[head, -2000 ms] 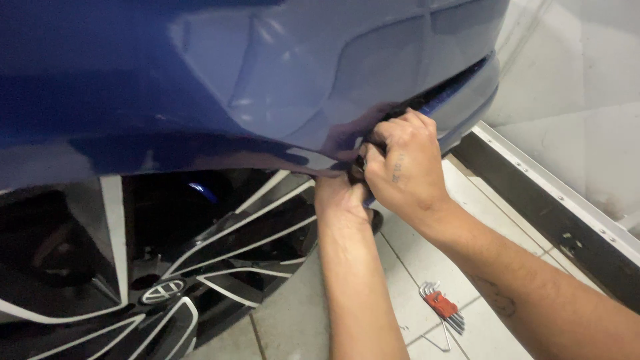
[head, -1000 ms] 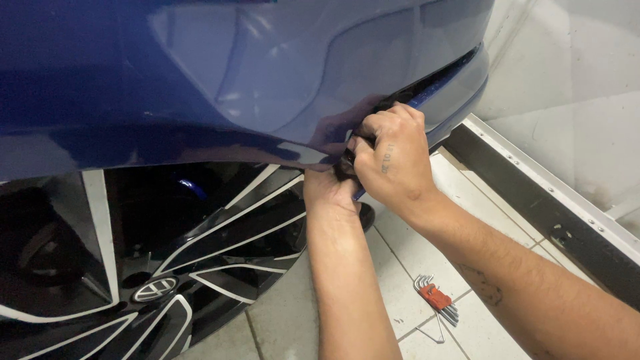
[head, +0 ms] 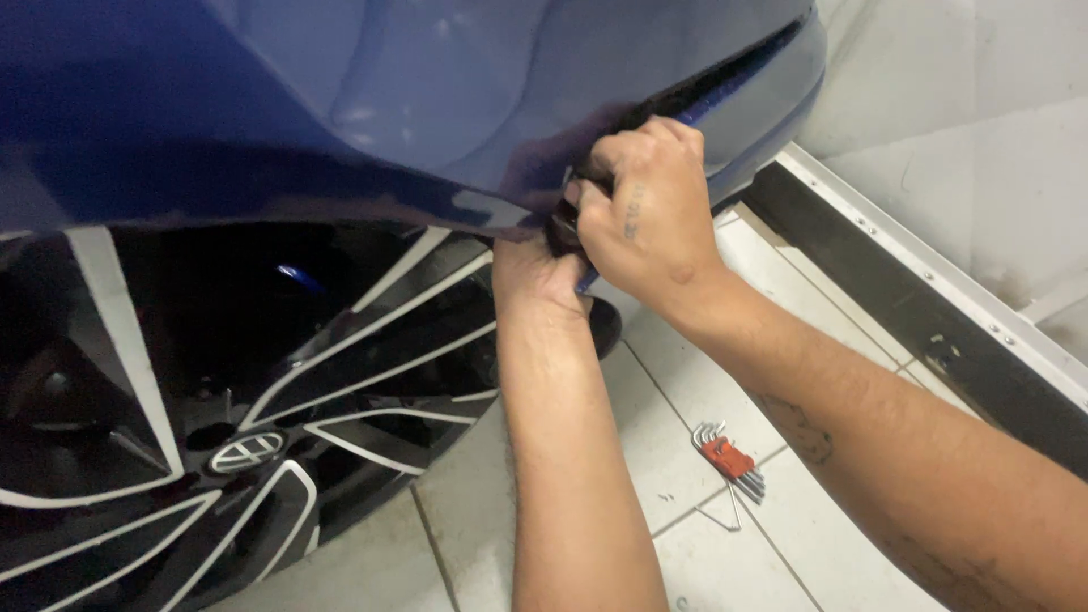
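The blue car bumper (head: pixel 459 110) fills the top of the view, with a dark slot (head: pixel 731 72) running along its lower corner. My right hand (head: pixel 650 208) is bent over the slot's near end, its fingers curled at a dark part (head: pixel 565 225); what the fingertips grip is hidden. Just to its left, my left hand (head: pixel 540 272) reaches up behind the bumper's lower edge by the wheel arch, and its fingers are out of sight. A black and silver alloy wheel (head: pixel 246 452) with a Volkswagen badge stands at the left.
A set of hex keys in a red holder (head: pixel 728 459) lies on the white tiled floor (head: pixel 629 425), with one bent key (head: pixel 733 510) angled out beside it. A black beam with a metal edge (head: pixel 926 276) runs along the right, beside a pale wall or sheet (head: pixel 960 102).
Both hands stay at the bumper's corner in all the frames, with only slight shifts of the right hand. Nothing else has plainly moved.
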